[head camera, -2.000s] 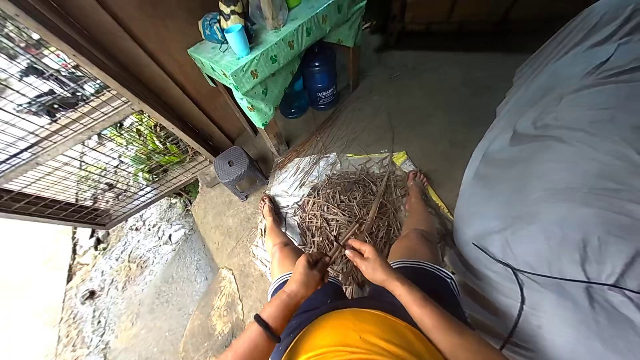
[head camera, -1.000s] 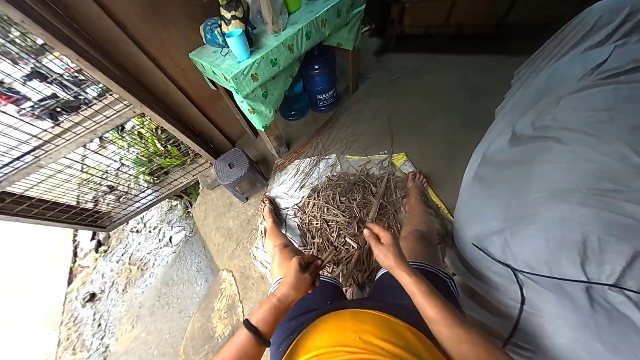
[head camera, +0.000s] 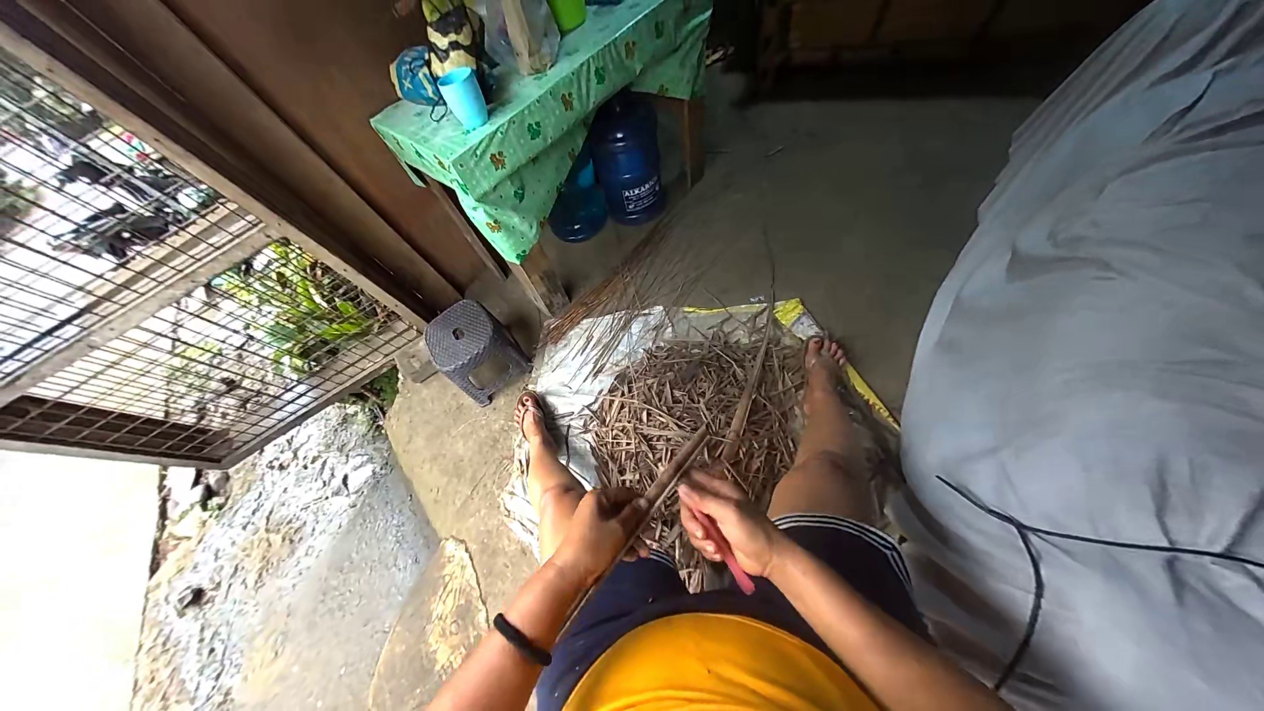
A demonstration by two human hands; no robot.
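My left hand (head camera: pixel 599 533) is closed around a long brown dried leaf strip (head camera: pixel 676 462) that slants up and to the right over the pile. Close beside it on the right, my right hand (head camera: pixel 729 523) grips a tool with a red handle (head camera: pixel 732 563); its working end is hidden by the fingers. Between my legs lies a pile of short dried leaf pieces (head camera: pixel 652 405) on white sacking (head camera: pixel 573 367). Another long dry strip (head camera: pixel 752 390) rests on the pile's right side. Thin dry ribs (head camera: pixel 617 296) lie in a loose bundle beyond the pile.
A grey plastic stool (head camera: pixel 474 346) stands beyond my left foot. Further off are a table with a green patterned cloth (head camera: pixel 523 128) and blue water jugs (head camera: pixel 628 163) beneath it. A large grey cover (head camera: pixel 1096 395) with a black cord fills the right side. A wire-mesh gate (head camera: pixel 197 326) stands at left.
A long leaf strip now rises from my left hand across the pile. My hands, apart one second ago, are close together again. The red handle now shows in my right hand.
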